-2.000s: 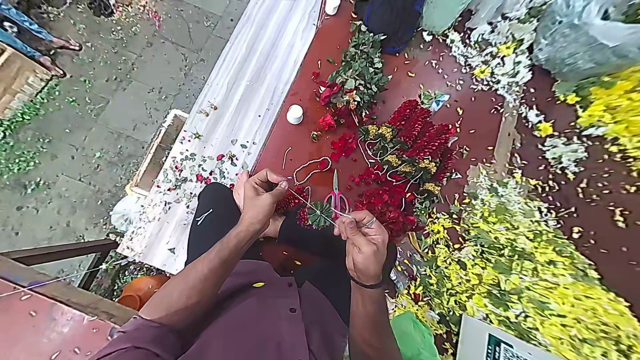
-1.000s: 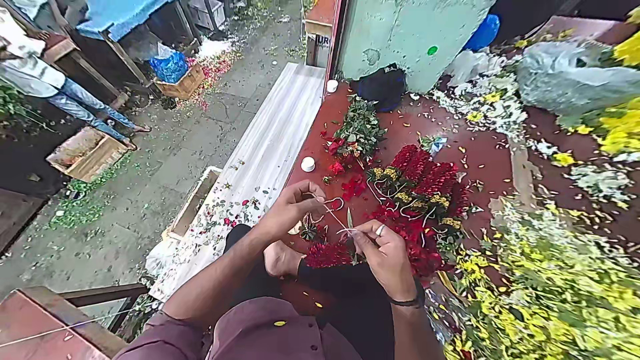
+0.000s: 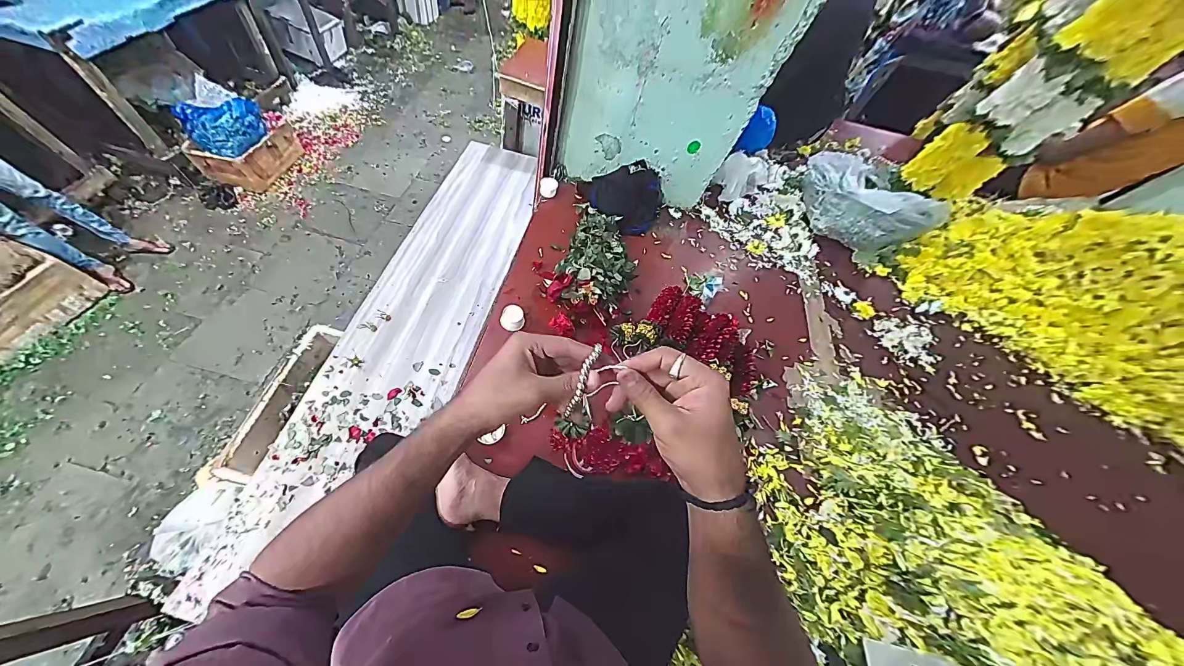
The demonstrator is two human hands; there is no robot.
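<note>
In the head view my left hand (image 3: 532,375) pinches a twisted cord (image 3: 585,377) between thumb and fingertips. Just to its right, my right hand (image 3: 680,407), with a ring and a dark wristband, grips a thin white string (image 3: 610,368) that runs to the cord. Below and behind both hands lie a red flower garland (image 3: 615,453) and several red strands (image 3: 689,324) with yellow flower clusters (image 3: 636,333) on the red surface. Leafy green stems with red blooms (image 3: 597,259) rest beyond them. Scissors are not discernible here.
White spools or caps (image 3: 511,318) sit near the left edge of the red surface. A petal-strewn white sheet (image 3: 435,268) runs along that side. Yellow and white flowers (image 3: 906,518) are heaped at right, with a plastic bag (image 3: 865,203) beyond. A person's legs (image 3: 65,222) show at far left.
The view has tilted up. Pink-handled scissors seen between my hands two seconds ago no longer show. A twisted cord now stands out upright at my left fingertips, and my hands are closer together.
</note>
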